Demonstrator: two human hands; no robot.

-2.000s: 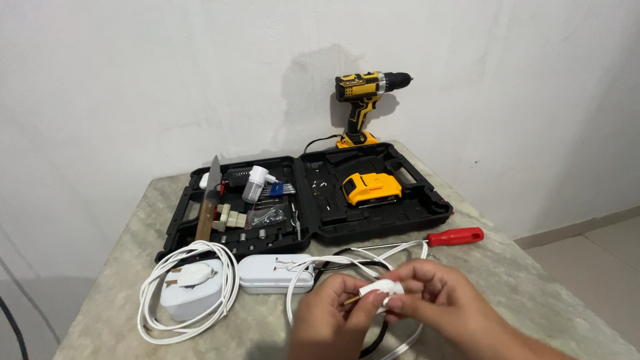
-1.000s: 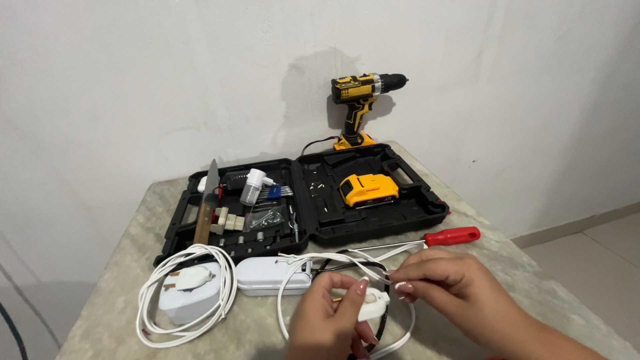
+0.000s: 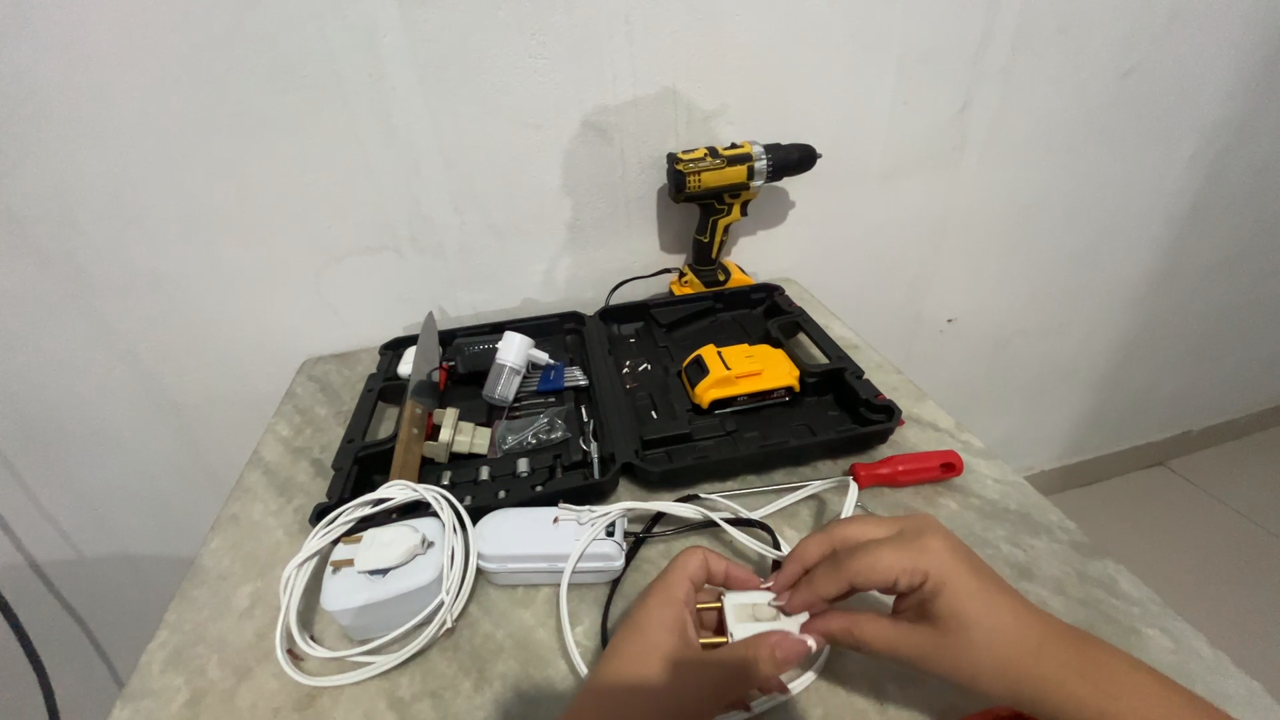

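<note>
Between the fingers of my left hand (image 3: 700, 630) is a white two-pin electrical plug (image 3: 752, 616), its brass pins pointing left. The fingertips of my right hand (image 3: 890, 590) touch the plug's right end and top edge; whether they pinch a small part there is hidden. A white electric cable (image 3: 567, 610) loops on the table around and behind my hands, beside a thinner black cable (image 3: 612, 590). Just beyond lies a screwdriver with a red handle (image 3: 905, 468), its shaft pointing left.
An open black tool case (image 3: 625, 475) holds a yellow battery (image 3: 742, 376), small bits and a knife (image 3: 412, 420). A yellow-black cordless drill (image 3: 715, 215) stands behind it. At left, coiled white cable (image 3: 290, 610) surrounds a white box (image 3: 385, 590) with another plug (image 3: 390, 548); a second white case (image 3: 550, 545) lies alongside.
My right hand has come back against the plug; a second ago it was apart from it, up and to the right. The plug in my left hand now shows its pins pointing left.
</note>
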